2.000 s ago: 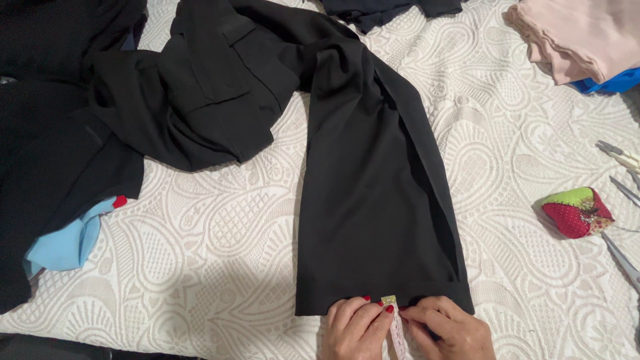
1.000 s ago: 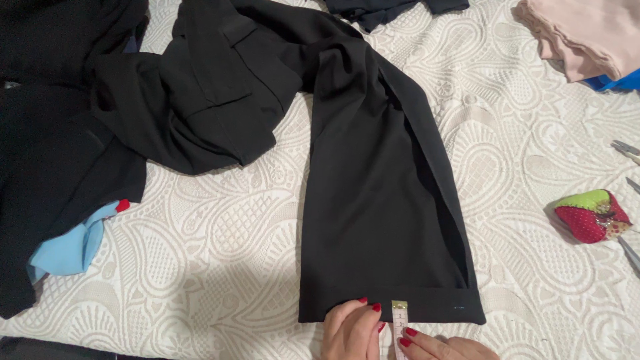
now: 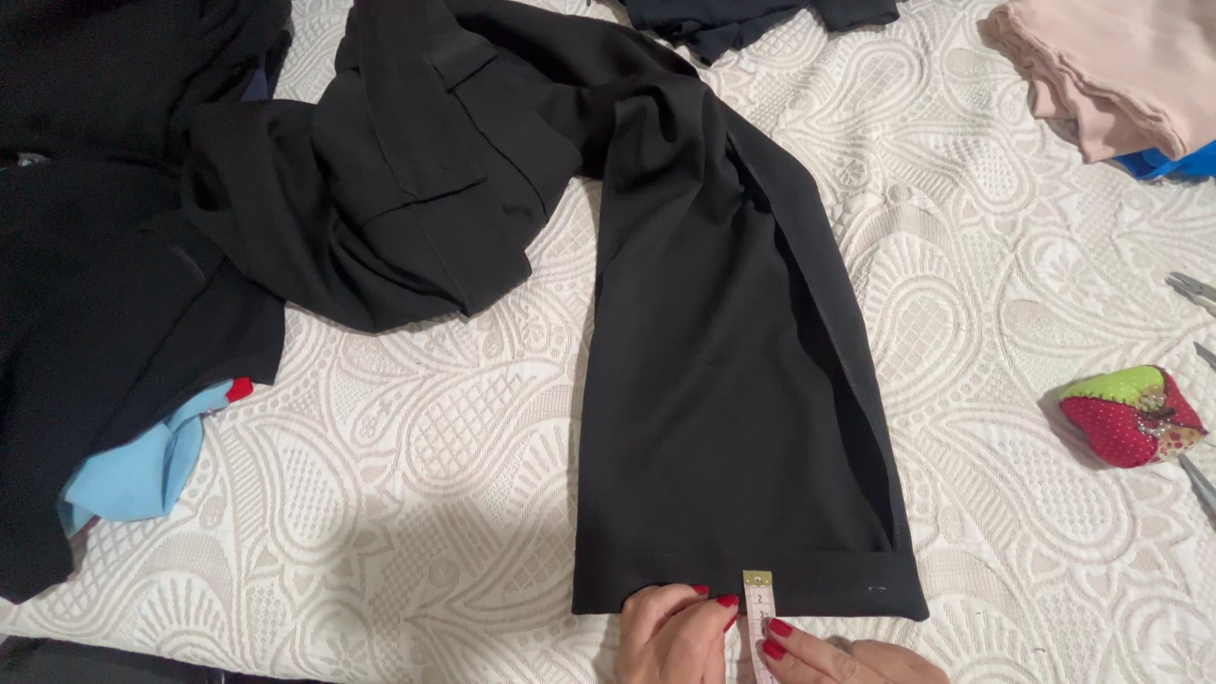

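A black trouser leg (image 3: 722, 408) lies flat, its folded hem (image 3: 826, 581) near the bottom of the view. Across that hem stands the metal-tipped end of a tape measure (image 3: 758, 603), the tip at about the fold's upper edge. My left hand (image 3: 673, 632) rests on the hem's lower edge just left of the tape, fingers bent; whether it grips the cloth is unclear. With its fingertips on the tape just below the hem, my right hand (image 3: 836, 654) holds it in place. A pin or pale stitch (image 3: 877, 587) shows at the hem's right.
A patterned white bedspread (image 3: 427, 494) lies under everything. Black garments (image 3: 85, 256) and light blue cloth (image 3: 142, 465) are at the left, pink folded fabric (image 3: 1121, 76) at the upper right. A red and green pincushion (image 3: 1130, 415) sits at the right beside metal tools (image 3: 1192, 287).
The fingers of both hands have shifted lower, and the tape's metal end now shows plainly on the hem between them. The pale mark at the hem's right, covered by my right hand earlier, is in sight.
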